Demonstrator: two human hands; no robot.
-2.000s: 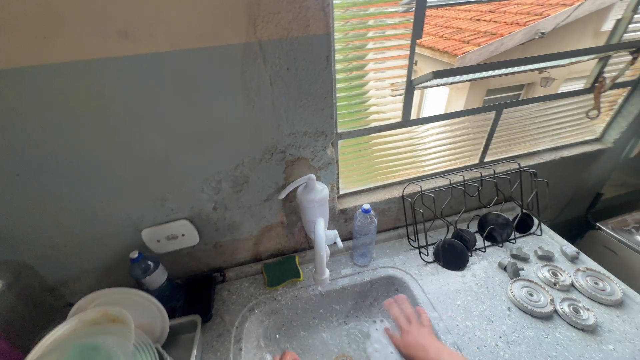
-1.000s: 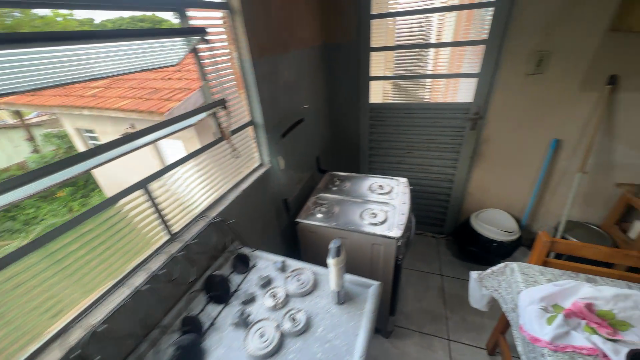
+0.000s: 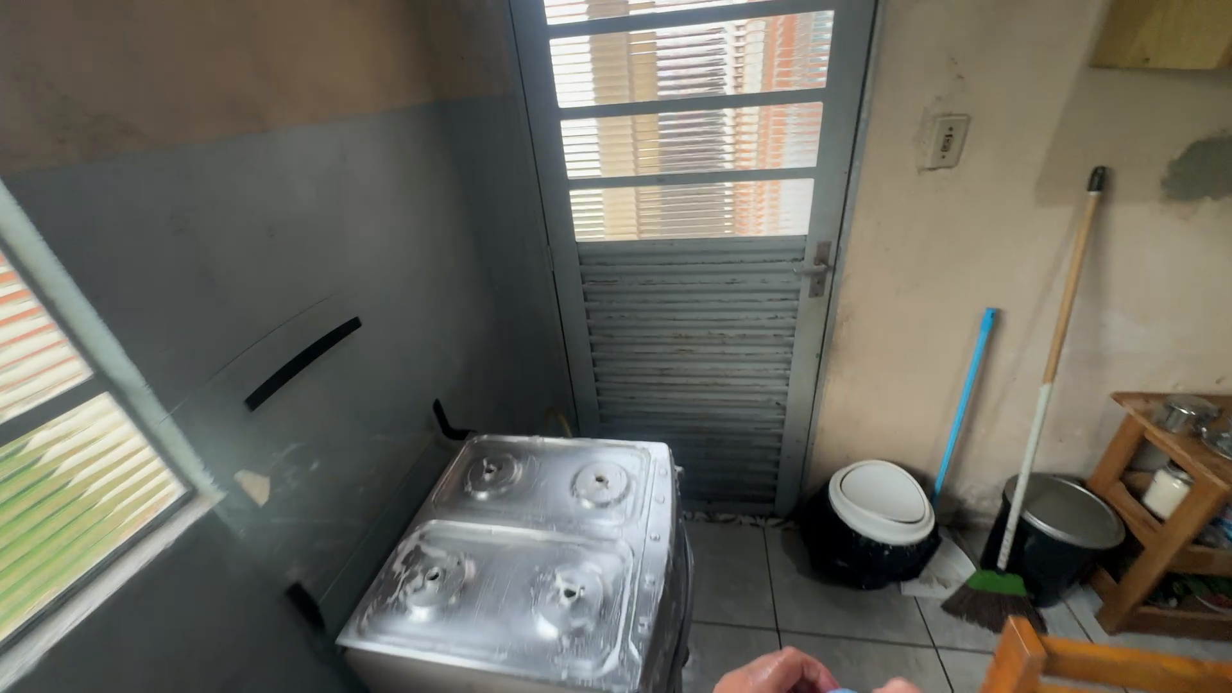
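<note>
My left hand shows at the bottom edge with its fingers curled, beside a small bit of something pale blue that is mostly cut off. Only a fingertip or knuckle of my right hand is visible, just right of it; its grip is hidden. To the left of both hands stands a stove with a wet, soapy-looking metal top. Four burner openings show there without caps or grates.
Behind the stove is a grey louvred metal door. Along the right wall are a white-lidded bin, a blue stick, a broom, a dark bucket and a wooden shelf. A wooden chair is at lower right.
The view has swung right from the sink to the stove and door. My hands, at the sink basin two seconds ago, are now close together at the bottom edge.
</note>
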